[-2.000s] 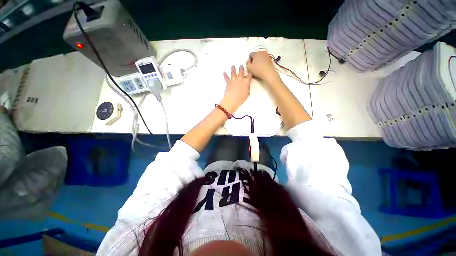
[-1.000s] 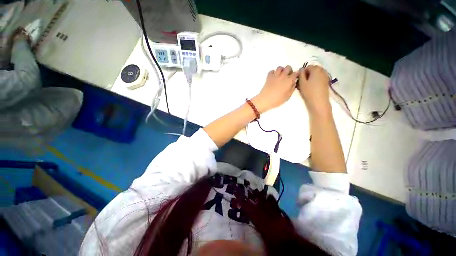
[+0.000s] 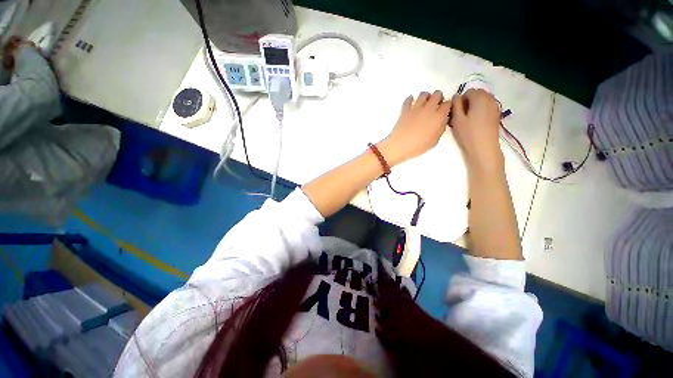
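A white panel lies on the white bench in front of me, hard to tell from the bench top. My left hand lies on it, fingers spread, fingertips meeting my right hand. My right hand is bent at the panel's far part, fingertips pinched at a small dark piece, mostly hidden. Red and black wire leads with black connectors run right from beside my right hand. A dark pigtail lead curves at the panel's near edge, above a white handheld tool with a red and black part.
A power meter sits in a power strip, by a grey box. A round dark-topped white item is at the left. Stacked panels stand right. Another person's sleeve shows far left. The dark green conveyor runs behind.
The view has turned and shifted since two seconds ago, so the bench now slants down to the right. Both hands stay together at the panel's far part, with small finger shifts.
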